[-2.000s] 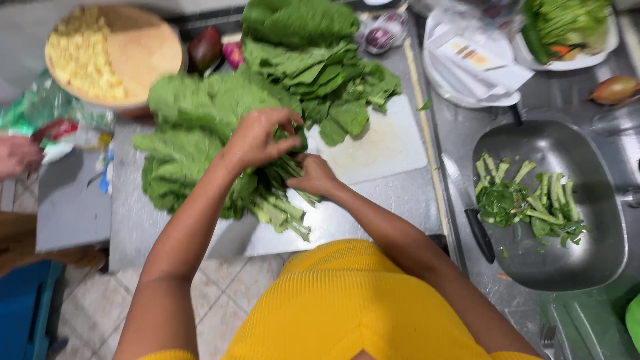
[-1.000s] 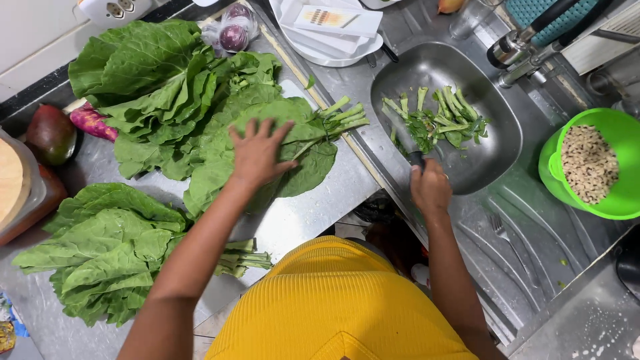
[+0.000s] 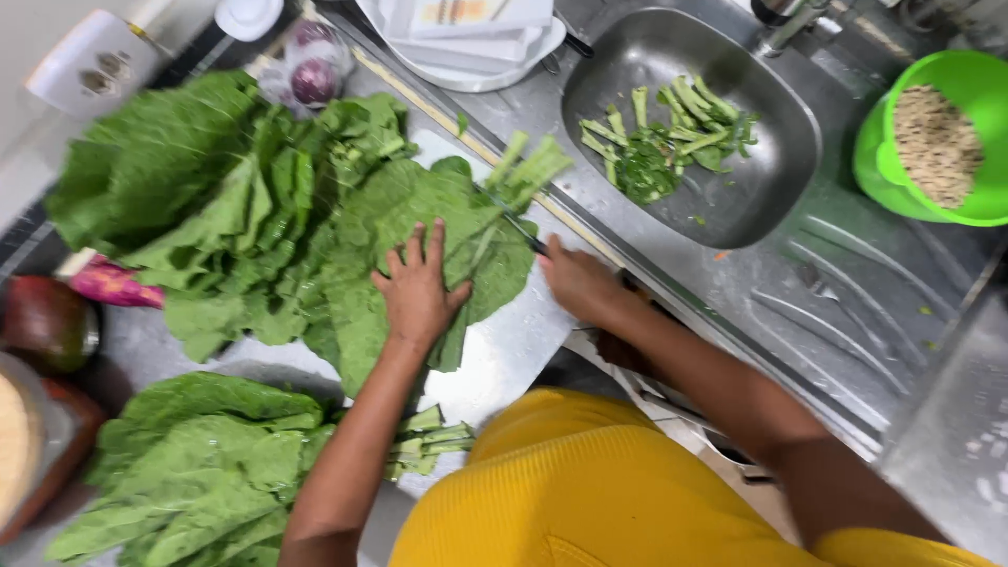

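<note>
My left hand (image 3: 417, 287) lies with its fingers spread on a bunch of leafy greens (image 3: 378, 213), pressing it against a white cutting board (image 3: 441, 151). My right hand (image 3: 579, 276) grips the black handle of a knife (image 3: 520, 228), whose blade crosses the bunch just below its thick stems (image 3: 529, 169). Behind my left hand, a larger heap of leaves (image 3: 173, 165) touches the bunch. A second bunch (image 3: 205, 465) lies nearer my body, its stems pointing right. Cut stem ends (image 3: 685, 118) lie in the steel sink (image 3: 772, 213).
A green container of beans (image 3: 874, 157) stands right of the sink. White dishes (image 3: 472, 71) sit beyond the board. Wrapped red onions (image 3: 315, 79), a purple-skinned root (image 3: 114, 282) and a mango (image 3: 47, 323) are at the left. A fork (image 3: 823, 287) rests on the drainboard.
My right hand has brought the knife from the sink to the stems. My left hand stays spread on the greens. Two seconds ago both hands were at the other bunch. The view has shifted.
</note>
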